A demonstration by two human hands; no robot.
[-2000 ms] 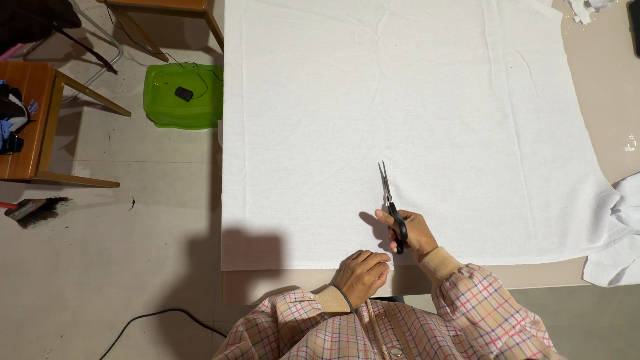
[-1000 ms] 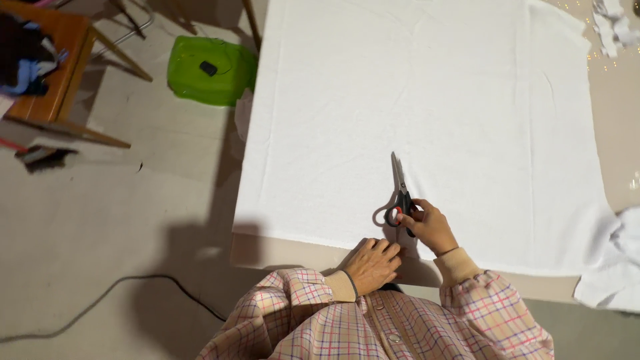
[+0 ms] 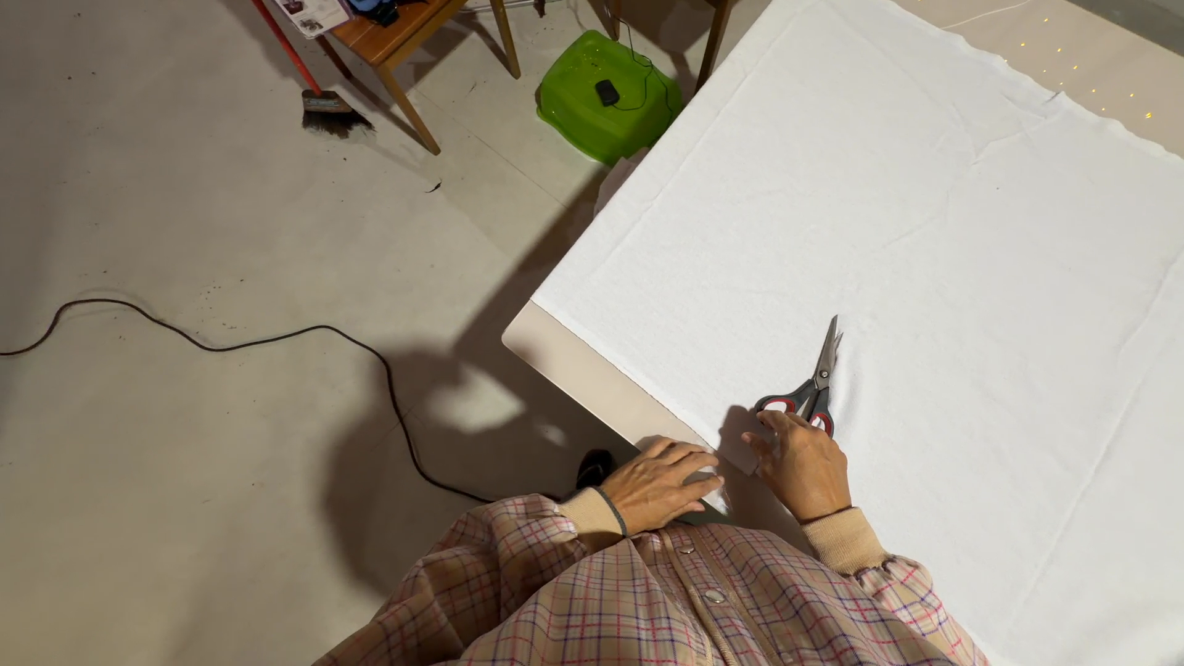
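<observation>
White fabric point(image 3: 888, 213) lies spread over a table point(image 3: 592, 375), whose near left corner shows bare. A pair of scissors point(image 3: 821, 379) with black and red handles rests on the fabric, its blades pointing away from me and nearly closed. My right hand point(image 3: 803, 467) is at the scissors' handles, fingers bent and apart; the fingertips touch or hover over them, which I cannot tell. To its left, my left hand point(image 3: 659, 483) lies over the table's near edge and the fabric's border, fingers slightly spread, with nothing seen in it.
A green plastic tub point(image 3: 592, 111) with a small black device on it stands on the floor beyond the table's left edge. A wooden stool point(image 3: 388, 42) and a broom point(image 3: 328, 111) are at the upper left. A black cable point(image 3: 388, 388) winds across the floor.
The scissors were held in my right hand two seconds ago; now they lie on the fabric with the fingers loosened at the handles. The view has turned strongly, with more floor on the left.
</observation>
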